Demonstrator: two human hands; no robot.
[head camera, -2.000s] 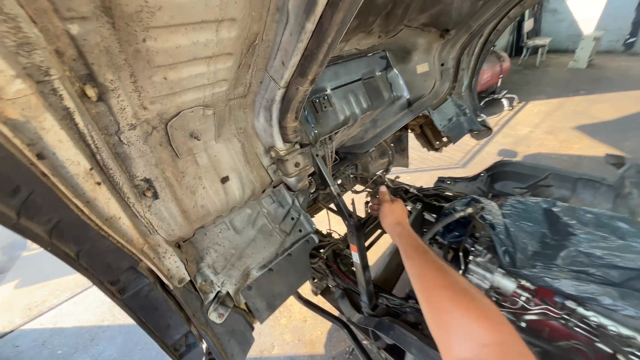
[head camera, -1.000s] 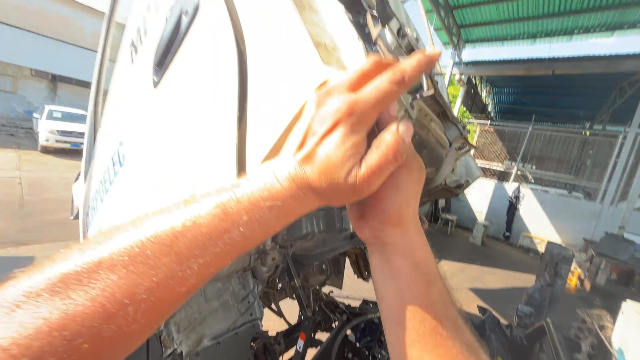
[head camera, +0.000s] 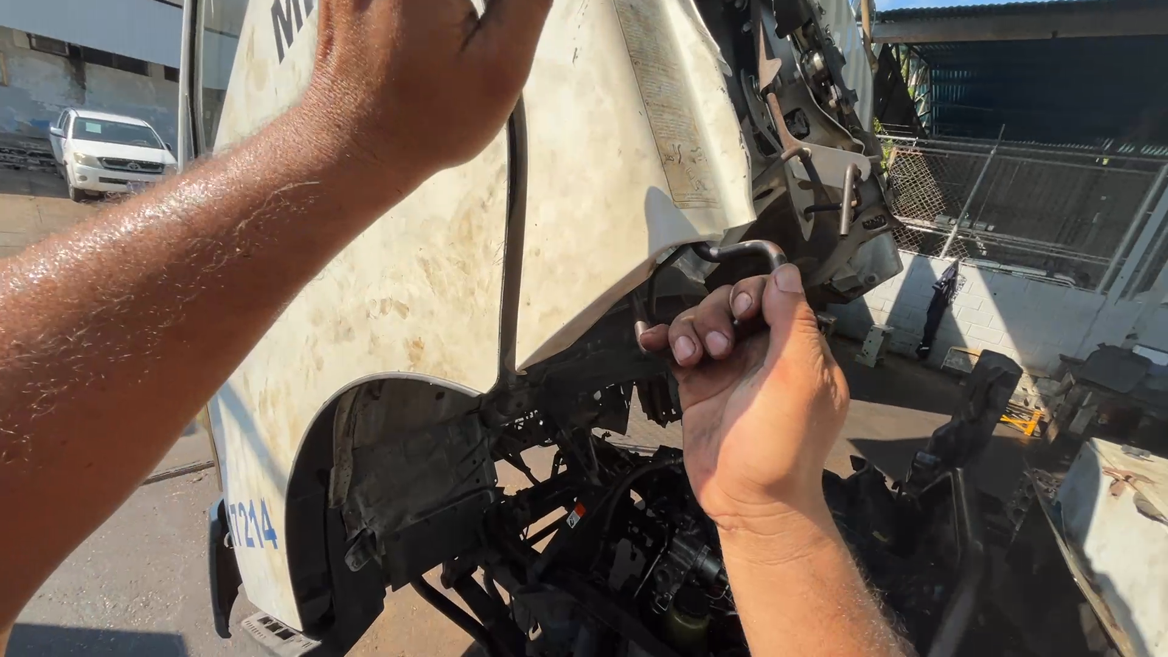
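Observation:
A white truck cab (head camera: 429, 274) is tilted up above its dark chassis and engine (head camera: 675, 557). My right hand (head camera: 757, 365), palm facing me, has its fingers curled at a bent dark metal handle (head camera: 744, 248) by the cab's lower front edge. The thumb touches the handle's bend, and a fingertip is near its lower end. My left hand (head camera: 420, 73) is raised in front of the cab's side panel; its fingers run out of the top of the view, so its contact with the panel cannot be told.
The wheel arch (head camera: 383, 392) opens at the cab's lower side. A white pickup (head camera: 111, 153) stands far left. At the right are a mesh fence (head camera: 1022, 210) over a white block wall (head camera: 985, 315), a yellow stand (head camera: 1022, 418) and a white panel (head camera: 1118, 520).
The view has swung up from the cab's underside to its outer side. My hands, crossed one over the other a second ago, are now apart, the left one higher and the right at the handle.

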